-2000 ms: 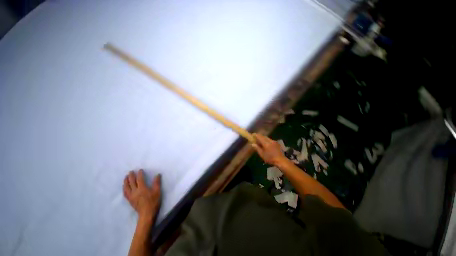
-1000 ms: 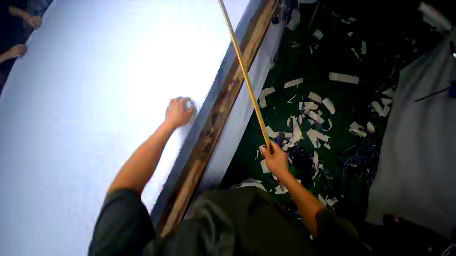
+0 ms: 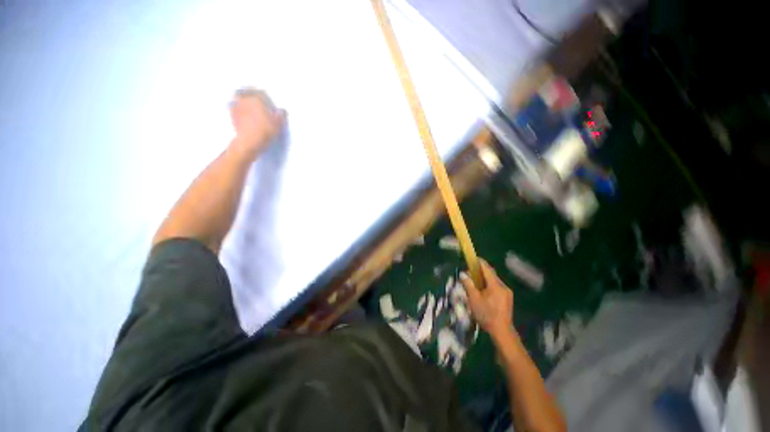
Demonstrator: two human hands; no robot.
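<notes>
My right hand [image 3: 491, 299] is closed around the lower end of a long wooden spreading stick [image 3: 429, 143], which slants up past the top edge of the picture. My left hand [image 3: 257, 120] is blurred, at or just above the glaring pale fabric ply [image 3: 110, 160], with its fingers curled; whether it holds anything cannot be told. A dark shadow lies on the cloth beside my left arm. The darker lay edge [image 3: 355, 246] runs along the near side of the table.
A long rail [image 3: 456, 59] crosses the cloth at the upper right. At its near end is a blurred blue, red and white unit [image 3: 553, 110] with red lights. Pale scraps [image 3: 435, 325] litter the dark green floor. Grey cloth [image 3: 625, 354] hangs at lower right.
The view has turned, bringing the rail and unit back into sight. My left hand has moved from beside the lay edge farther in over the cloth. My right hand still grips the stick.
</notes>
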